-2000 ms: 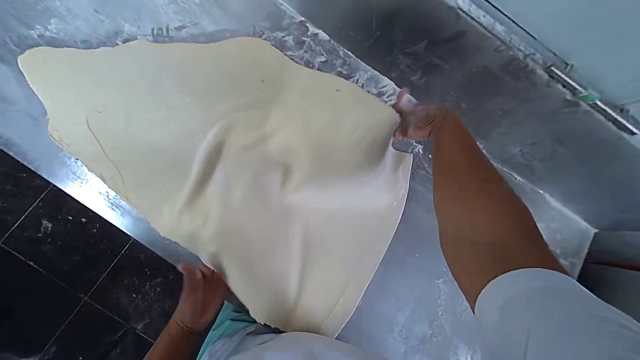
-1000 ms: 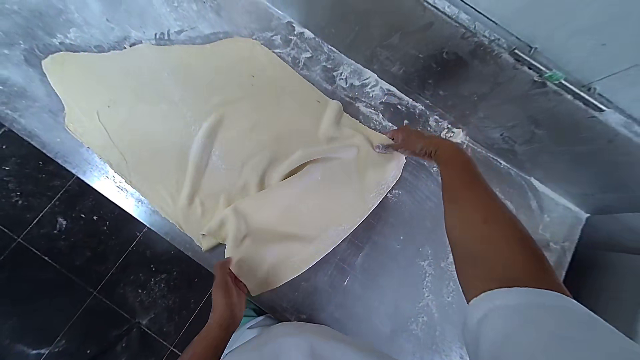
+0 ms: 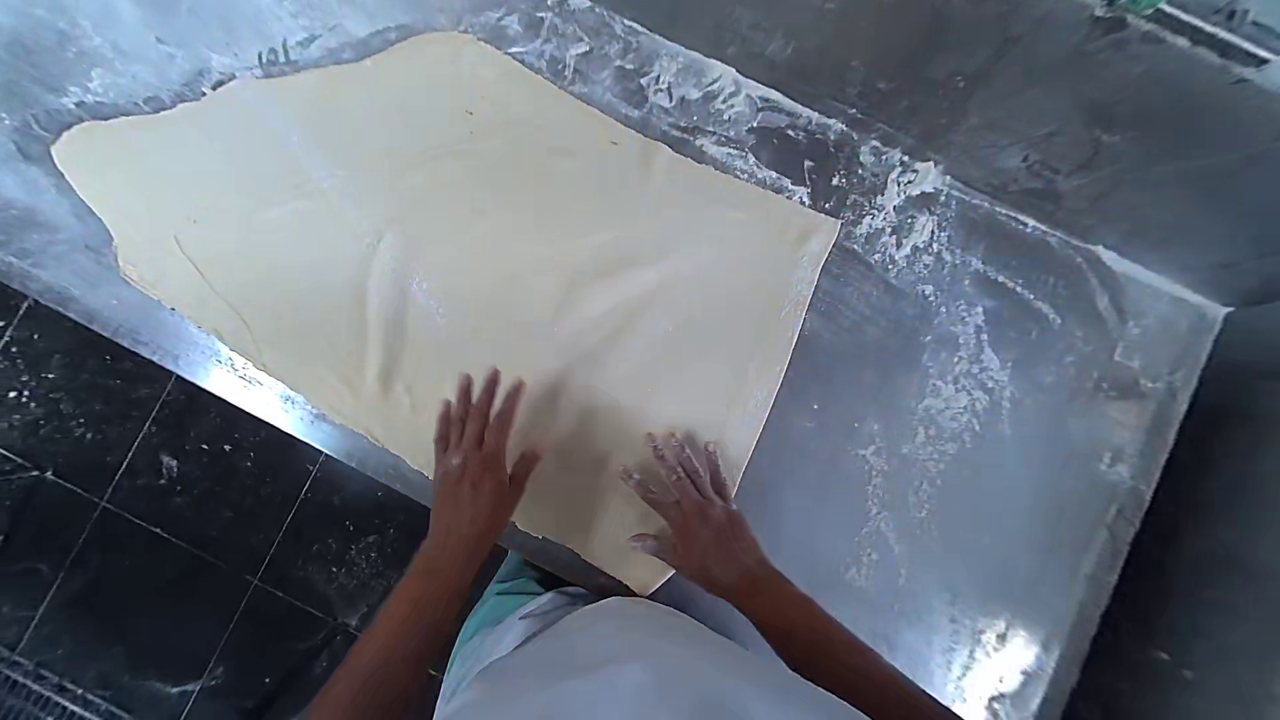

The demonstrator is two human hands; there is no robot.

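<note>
A large sheet of pale rolled dough (image 3: 480, 220) lies spread over the floured metal table (image 3: 860, 400), with a few low wrinkles in its middle and a thin curved crease at its left. My left hand (image 3: 480, 460) is over the dough's near edge, fingers apart and palm down. To its right, my right hand (image 3: 695, 510) is over the near right corner, fingers spread and dusted with flour. Neither hand grips the dough; whether the palms press on it or hover just above, I cannot tell.
Loose flour (image 3: 950, 390) streaks the table right of the dough and along its back edge. A grey raised surface (image 3: 1000, 120) runs behind the table. Dark floor tiles (image 3: 180, 530) show at the lower left, with a grate (image 3: 45, 690) in the corner.
Both hands have let go of the dough's edges. My right hand has come from the far right corner to the near one. The dough's right part, wrinkled and folded before, now lies flatter.
</note>
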